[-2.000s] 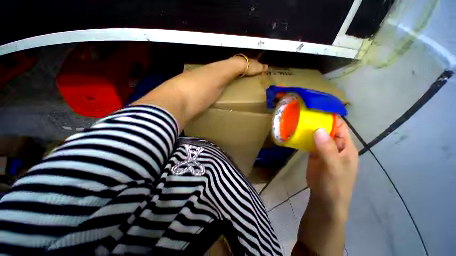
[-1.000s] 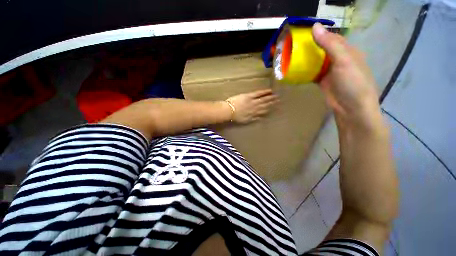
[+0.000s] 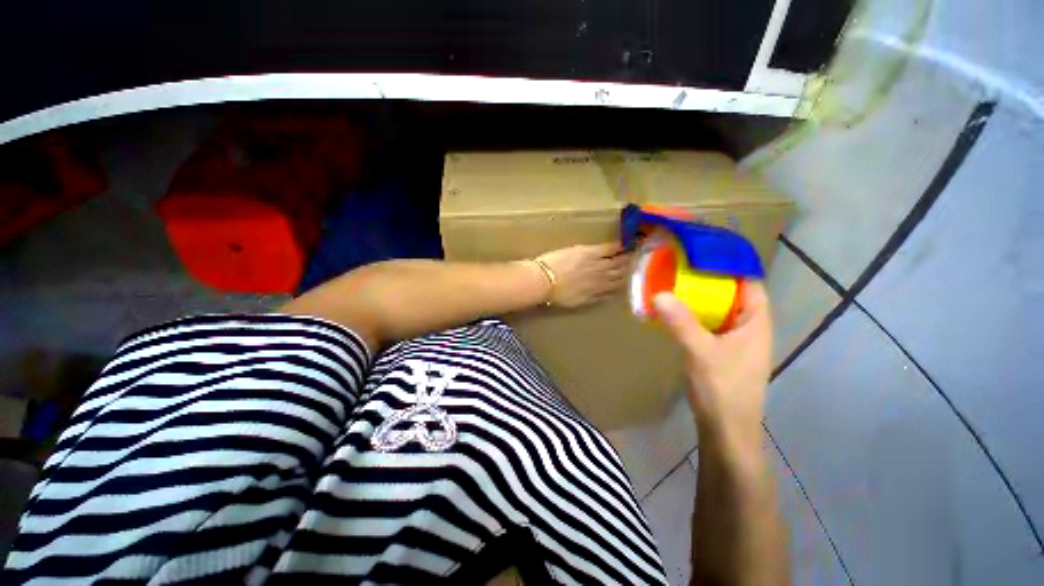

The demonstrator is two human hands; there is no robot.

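A large brown carton (image 3: 515,185) stands below the table edge in the middle of the view, with faint lettering on its top. My left hand (image 3: 586,275) lies flat with its palm against the carton's near side. My right hand (image 3: 724,343) holds a tape gun (image 3: 712,250) with a blue body and a yellow tape roll with an orange core. The gun's front end is at the carton's upper near edge, beside my left fingertips. The tape strip itself is hard to make out.
A black-topped table (image 3: 378,40) with a white edge (image 3: 481,89) runs across the top. A red stool (image 3: 235,243) and a dark blue thing (image 3: 372,243) are left of the carton. Grey floor (image 3: 916,378) with dark lines lies at the right.
The tape gun went up from the carton's top to near the table edge, then came back down to the carton's near edge. My left hand moved from the carton's top to its near side.
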